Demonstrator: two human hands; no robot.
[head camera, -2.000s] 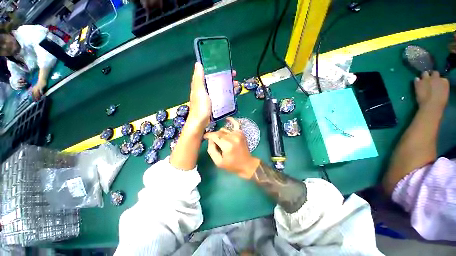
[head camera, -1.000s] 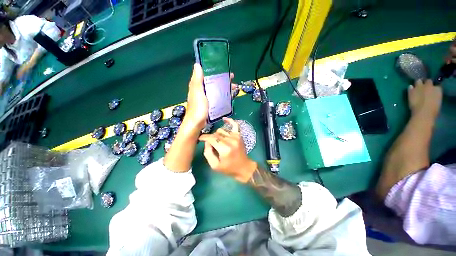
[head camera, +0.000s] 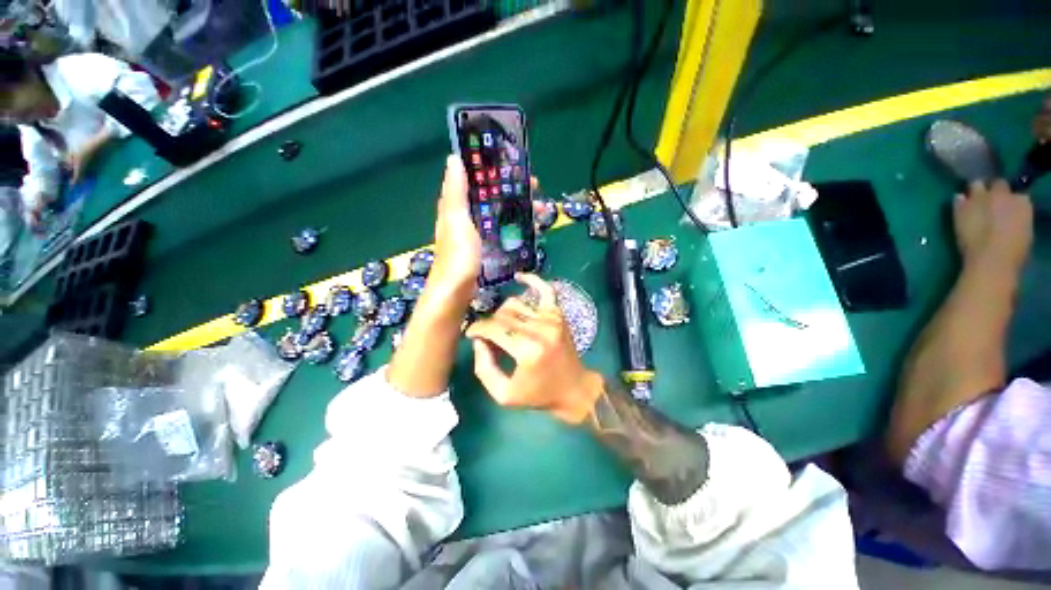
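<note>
My left hand (head camera: 456, 248) holds a smartphone (head camera: 493, 190) upright; its dark screen shows rows of small coloured icons. My right hand (head camera: 530, 346) is just below the phone with fingers curled and a fingertip near its lower edge; it holds nothing that I can see. Behind my right hand is a round dish of small silvery pieces (head camera: 579, 314), partly hidden. A black electric screwdriver (head camera: 630, 311) lies on the green mat to the right of the dish. Many round circuit board units (head camera: 365, 302) lie clustered left of my left forearm.
A teal box (head camera: 784, 305) stands right of the screwdriver, with a white crumpled bag (head camera: 755, 184) and black flat object (head camera: 859, 244) behind it. Clear bags (head camera: 173, 432) and stacked trays (head camera: 69, 507) are at left. Another person's arm (head camera: 962, 311) reaches in at right.
The phone screen has changed from a green and white page to a dark screen with icons. Both hands keep nearly the same pose.
</note>
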